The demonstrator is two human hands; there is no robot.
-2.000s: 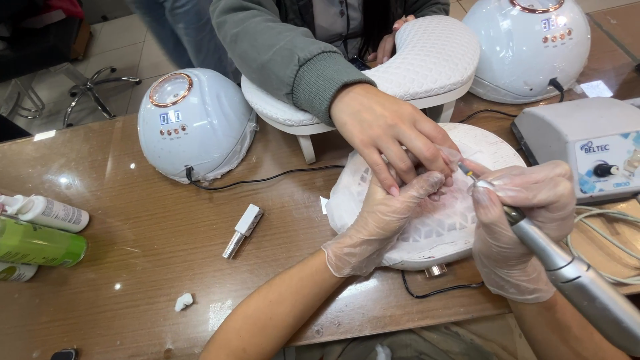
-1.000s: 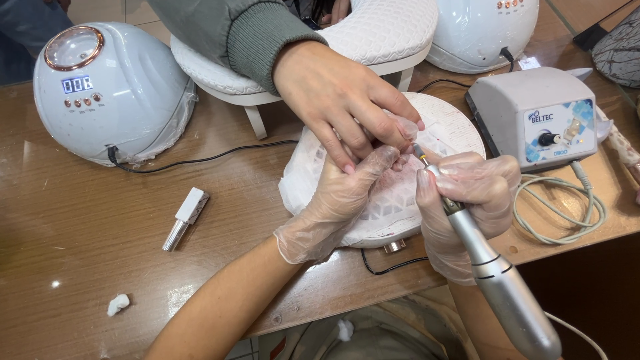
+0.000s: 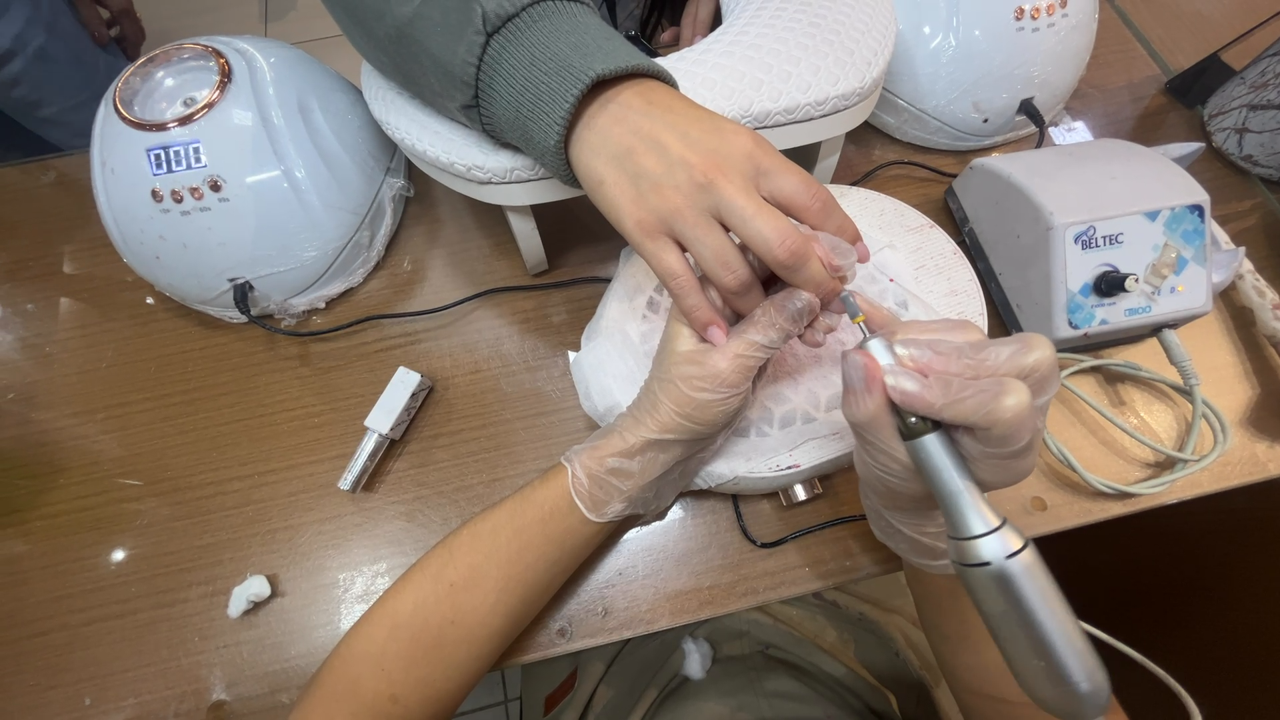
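My right hand (image 3: 945, 420), in a clear glove, grips a silver electric nail drill handpiece (image 3: 1000, 570). Its grey bit with a yellow band (image 3: 853, 308) is at a fingertip of another person's hand (image 3: 700, 190); exact contact cannot be told. My left hand (image 3: 690, 400), also gloved, holds that person's fingers from below, its thumb over them. The person's arm comes from the top in a green-grey sleeve (image 3: 560, 80). Under the hands lies a round white nail dust collector (image 3: 940, 240), partly covered by a white cloth (image 3: 615, 350).
A white nail lamp (image 3: 250, 180) stands left, another (image 3: 985, 60) at the top right. Between them is a quilted white armrest (image 3: 780, 70). The drill control unit (image 3: 1090, 230) and coiled cable (image 3: 1140, 470) are right. A small bottle (image 3: 385, 425) and cotton piece (image 3: 248, 595) lie left.
The view has shifted right and closer. My left hand keeps hold of the person's fingers, and my right hand keeps the drill at the fingertips.
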